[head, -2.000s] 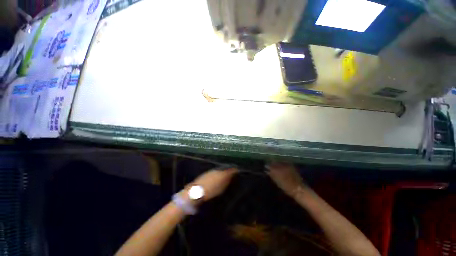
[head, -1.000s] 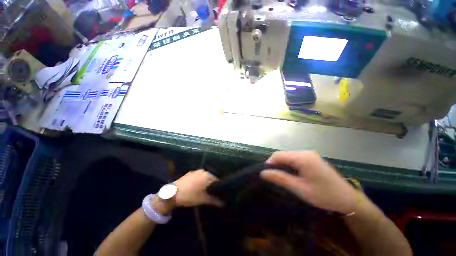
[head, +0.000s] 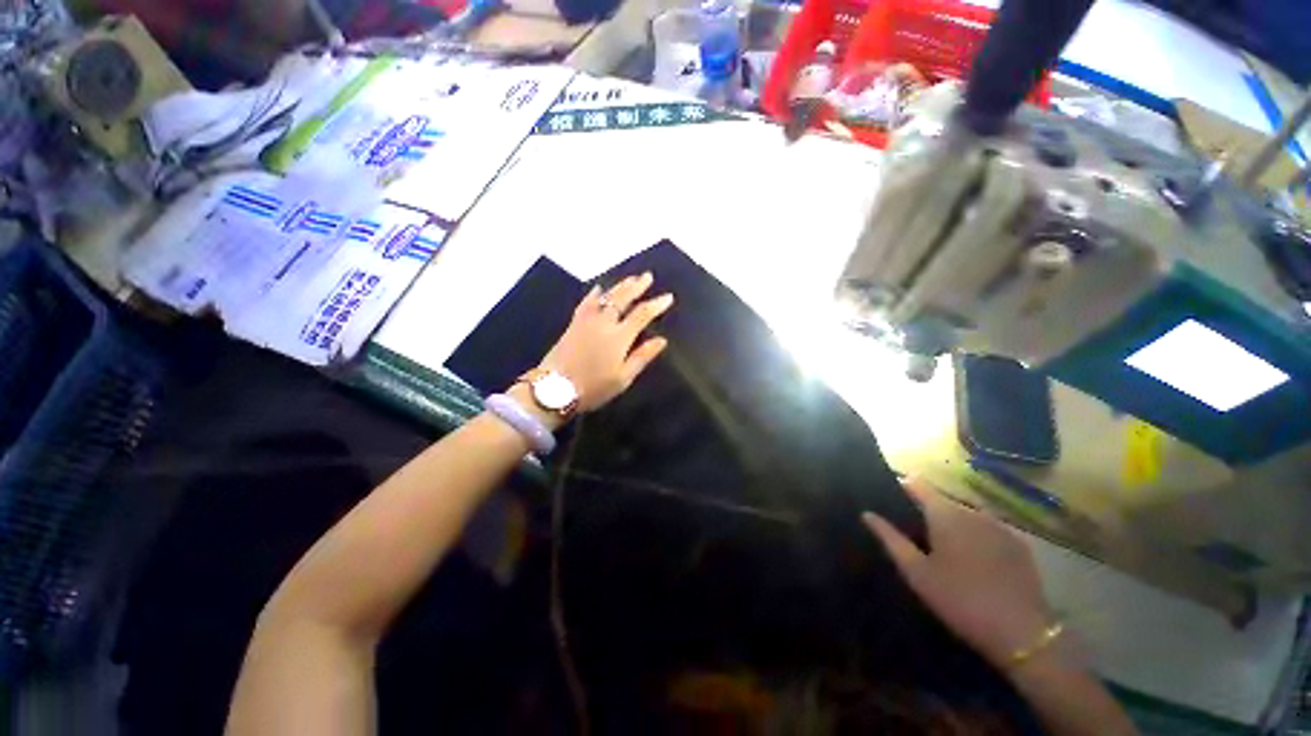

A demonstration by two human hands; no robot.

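A large black fabric panel point(head: 705, 475) lies over the white tabletop and hangs over its front edge towards me. Its top end has two pointed corners. My left hand point(head: 611, 345), with a watch and a pale bangle at the wrist, lies flat on the panel near those corners, fingers spread. My right hand point(head: 978, 568) is at the panel's right edge, with the thumb over the fabric; its other fingers are partly hidden, and I cannot tell how firmly it grips. The sewing machine head point(head: 978, 245) stands to the right, beyond the panel.
Printed white packaging point(head: 288, 245) lies at the left of the table. A blue basket point(head: 72, 417) is at the far left. A phone point(head: 1006, 408) lies by the machine, with a yellow item point(head: 1143, 452) beside it. A red basket point(head: 891, 43) stands behind.
The black fabric, earlier bunched between my hands in front of the table edge, is now spread onto the tabletop. My left hand has moved forward onto it. The view has turned left.
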